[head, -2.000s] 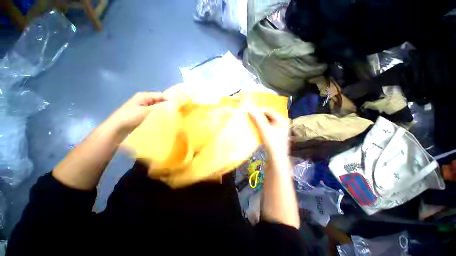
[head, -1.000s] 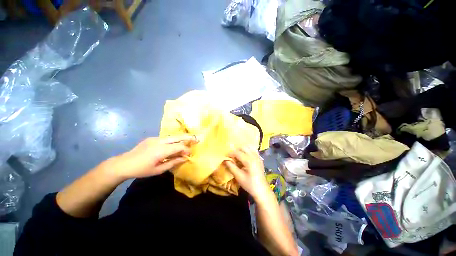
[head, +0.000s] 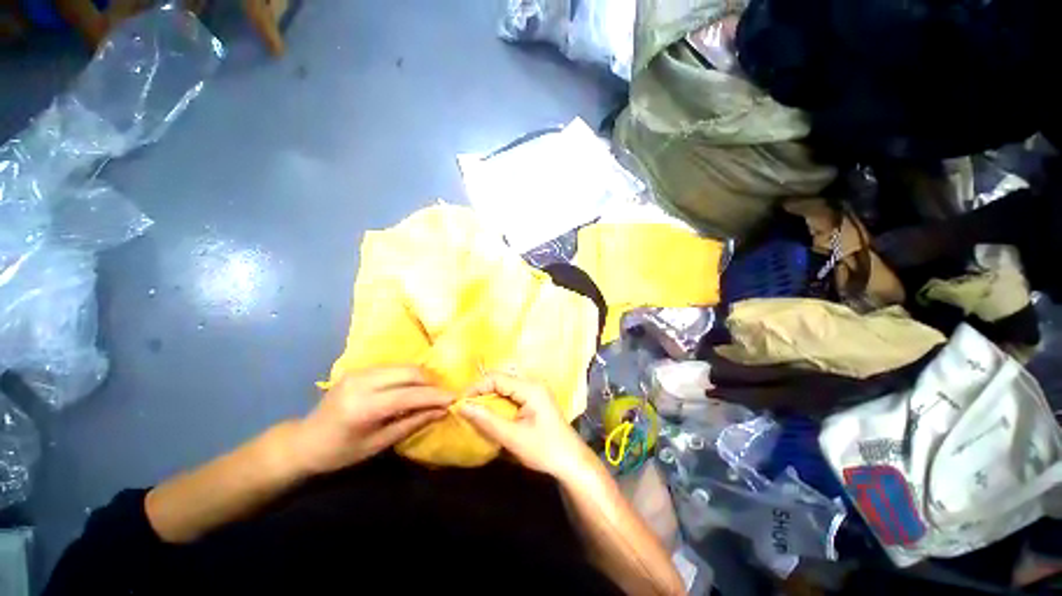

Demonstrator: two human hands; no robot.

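Observation:
The mustard-yellow cloth [head: 466, 291] lies spread over my lap, with its near edge bunched under my fingers. My left hand [head: 379, 413] pinches the cloth from the left. My right hand [head: 518, 425] pinches it from the right, and the fingertips of both hands nearly meet at the near edge. A needle or thread cannot be made out at the fingertips.
A second yellow cloth [head: 658, 270] lies beyond on the right, beside a white sheet [head: 542, 186]. A yellow looped item [head: 621, 442] lies among clear bags [head: 745, 506]. A printed cloth [head: 949, 448] and khaki heap [head: 710, 146] are at right; clear plastic [head: 52, 291] is at left.
The cloth was lifted and stretched between my hands, then lowered onto my lap. It now lies flatter, and my hands have moved closer together at its near edge.

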